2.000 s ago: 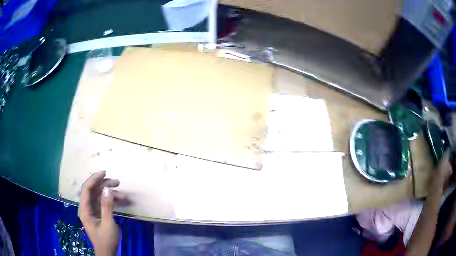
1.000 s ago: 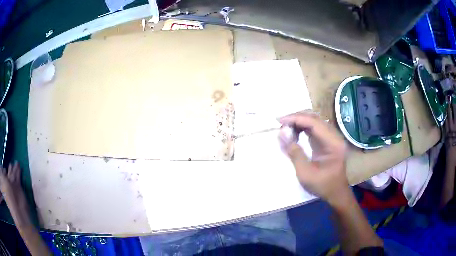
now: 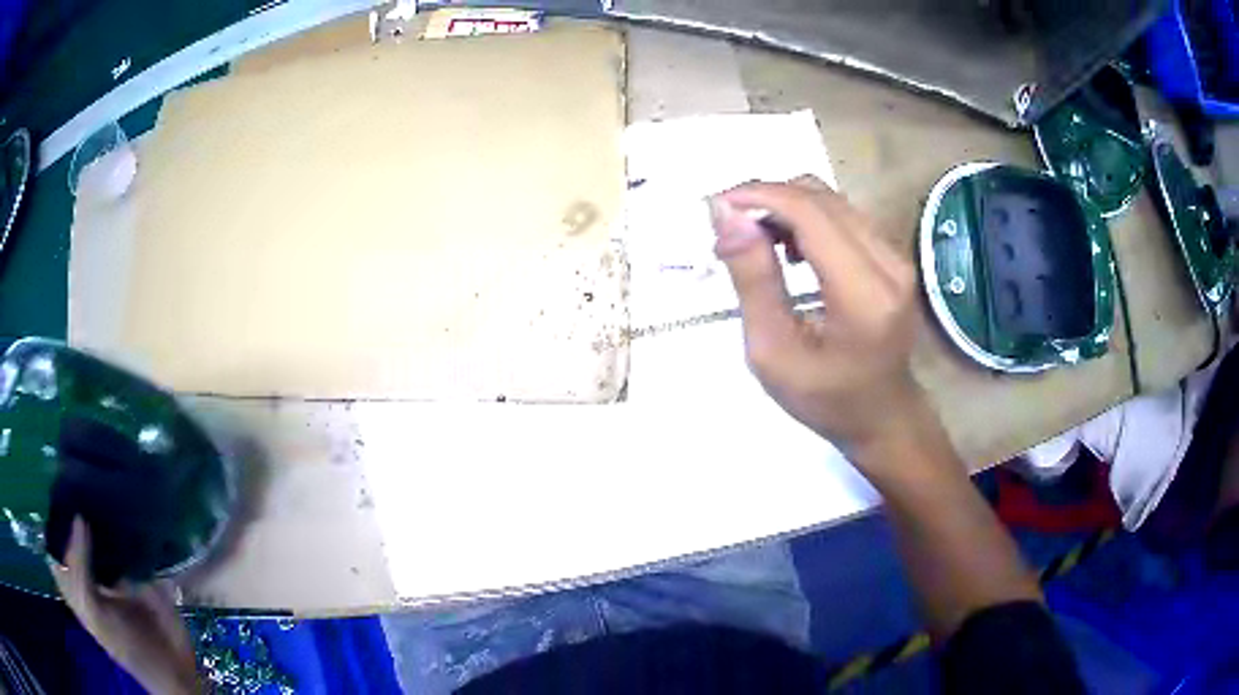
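Note:
A glossy green car body shell [image 3: 170, 462] is in my left hand [image 3: 125, 618] at the lower left, cut off by the picture's edge. My fingers are on its near side. My right hand [image 3: 829, 299] is over the white paper sheets [image 3: 612, 496], with thumb and forefinger pinched together. A tiny pale bit shows at the fingertips; I cannot tell clearly what it is. The brown cardboard pad [image 3: 367, 231] lies flat between the hands, with dark spots at its right edge.
A green body shell [image 3: 1022, 272] lies hollow side up at right, with more shells behind it. A clear cup [image 3: 114, 166] stands at the pad's far left corner. A small red-white packet [image 3: 482, 23] lies behind the pad. A large dark-sided cardboard shield [image 3: 870, 41] borders the far side.
My left hand has brought a green shell in from the left onto the bench's near left corner. My right hand has moved up and slightly left, still pinched.

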